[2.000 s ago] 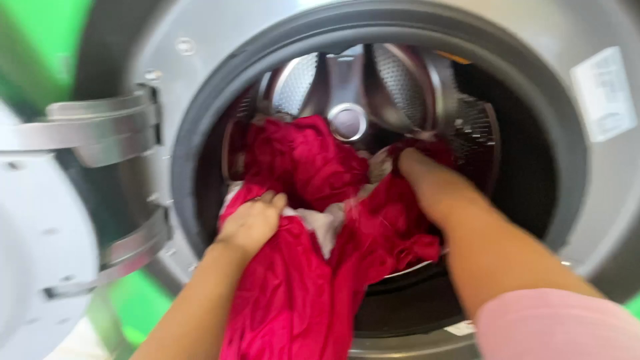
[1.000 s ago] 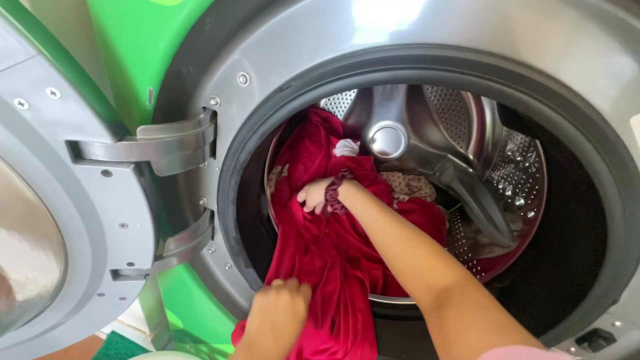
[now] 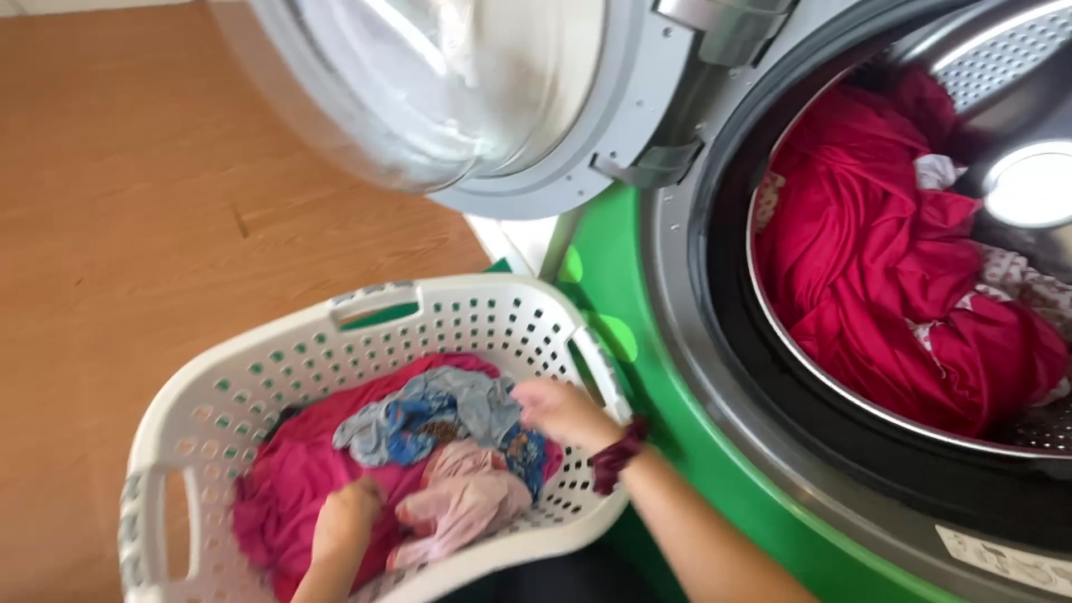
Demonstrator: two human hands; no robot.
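A white plastic laundry basket [image 3: 276, 331] holds a red and magenta cloth [image 3: 297, 469], a grey-blue and patterned garment [image 3: 469, 398] and a pale pink garment [image 3: 473, 494]. My left hand [image 3: 345, 515] is over the magenta cloth, its fingers curled; whether it grips the cloth is unclear. My right hand [image 3: 565, 410], a dark red scrunchie [image 3: 618, 456] at its wrist, is at the basket's right side beside the grey-blue garment; its grip is blurred. Red cloth [image 3: 854, 234] with white patterned pieces [image 3: 1009, 272] lies in the drum of the front-loading washing machine [image 3: 653, 293].
The machine's round door [image 3: 536, 197] stands open above the basket, on hinges [image 3: 670, 163] at the left of the drum opening. The rubber door seal [image 3: 729, 276] rings that opening. Wooden floor [image 3: 126, 209] extends at the left.
The view has swung left and down to the basket. Both hands, earlier on the red cloth at the drum, are now at the basket. The red cloth that hung over the drum's edge now lies inside.
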